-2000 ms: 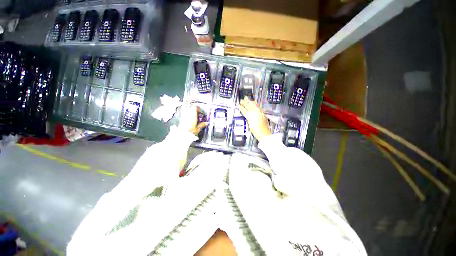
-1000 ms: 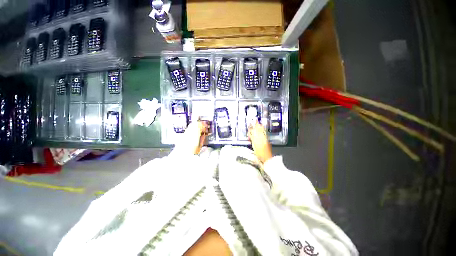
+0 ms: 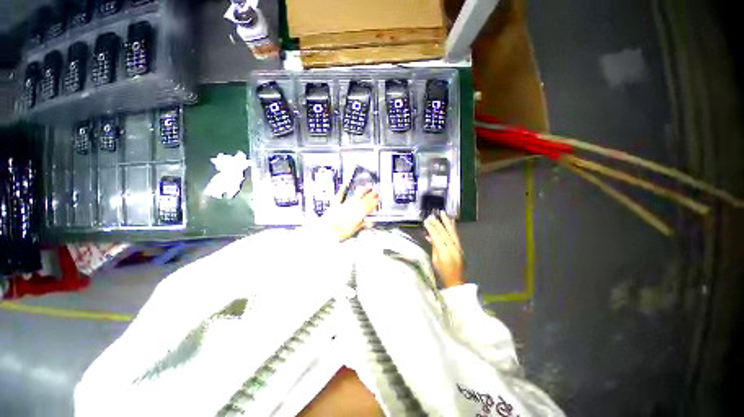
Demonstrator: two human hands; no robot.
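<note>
A clear blister tray [image 3: 379, 147] lies in front of me with two rows of black keypad phones, upper row screen and keys up. My left hand [image 3: 356, 213] reaches over the near edge, its fingertips on a tilted phone [image 3: 360, 181] in the middle pocket of the lower row; whether it grips the phone is unclear. My right hand [image 3: 444, 244] is at the near right edge, fingertips by the lower right phone [image 3: 436, 186], which is blurred. Its hold on that phone cannot be told.
A part-filled tray [image 3: 135, 191] lies to the left, with stacked filled trays [image 3: 98, 73] above it. A crumpled white wipe [image 3: 227, 175] lies between trays. A bottle [image 3: 256, 32] and cardboard [image 3: 367, 28] are behind. Red-wrapped sticks [image 3: 530, 140] are at the right.
The view has shifted, so the trays sit further left. My left hand has moved from the second lower pocket to the middle one. My right hand has moved from the fourth pocket to the rightmost one.
</note>
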